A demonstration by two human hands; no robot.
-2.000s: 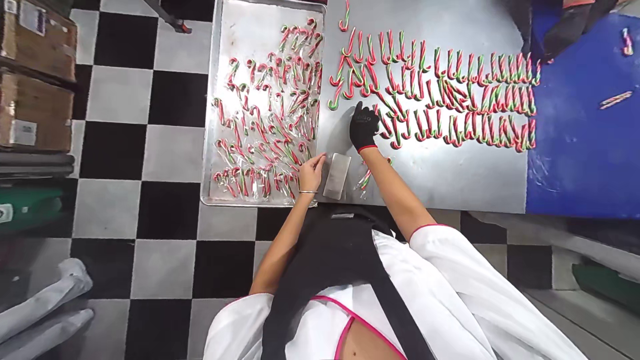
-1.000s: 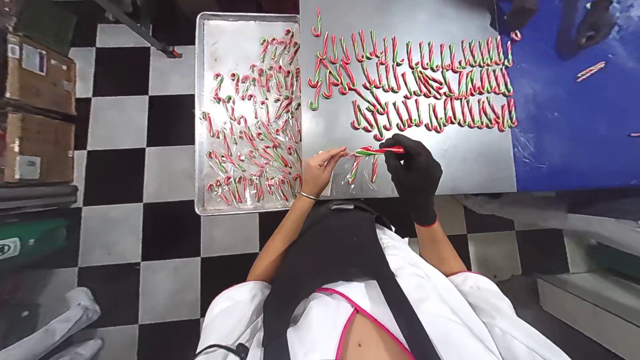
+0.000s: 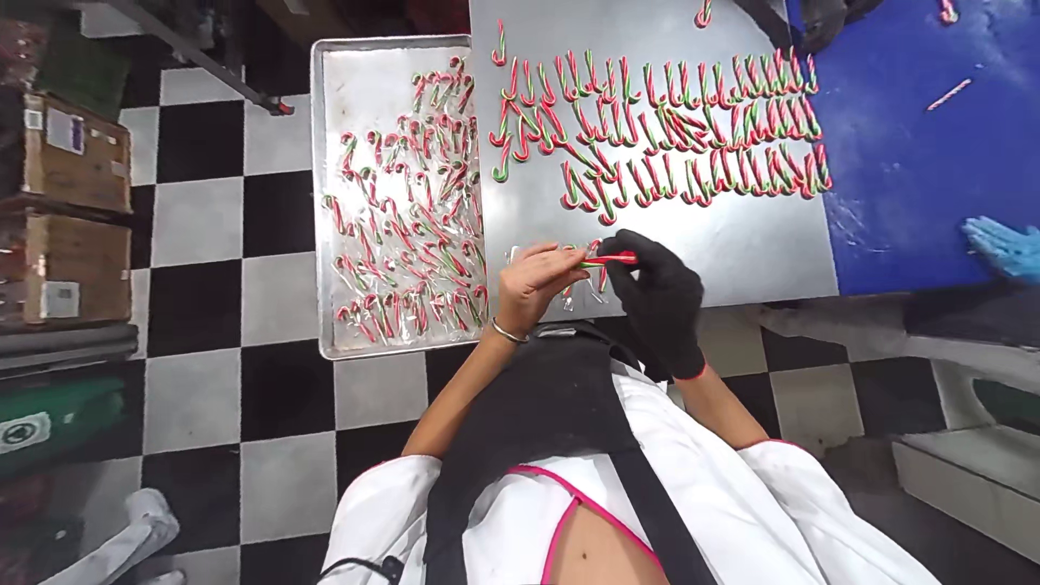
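My right hand (image 3: 656,296), in a black glove, grips the red end of a red, green and white candy cane (image 3: 608,260) near the table's front edge. The bare fingers of my left hand (image 3: 536,280) are at its other end; whether they grip it or only touch it I cannot tell. Wrapped candy canes (image 3: 602,280) lie just beneath, partly hidden by my hands. Beyond them, unwrapped candy canes (image 3: 703,179) stand in rows on the metal table (image 3: 756,252). On my left, a metal sheet tray (image 3: 357,57) holds many candy canes in clear wrappers (image 3: 406,236).
A blue table surface (image 3: 918,179) adjoins on the right, with a loose candy stick (image 3: 949,94) on it. A co-worker's blue-gloved hand (image 3: 1006,246) is at its right edge; another person's dark-gloved hand (image 3: 821,24) is at the top. Cardboard boxes (image 3: 77,268) stand far left.
Two seconds ago my right hand was at the rows of canes; it came back toward my left hand and has held a cane there since. A blue-gloved hand has appeared at the right.
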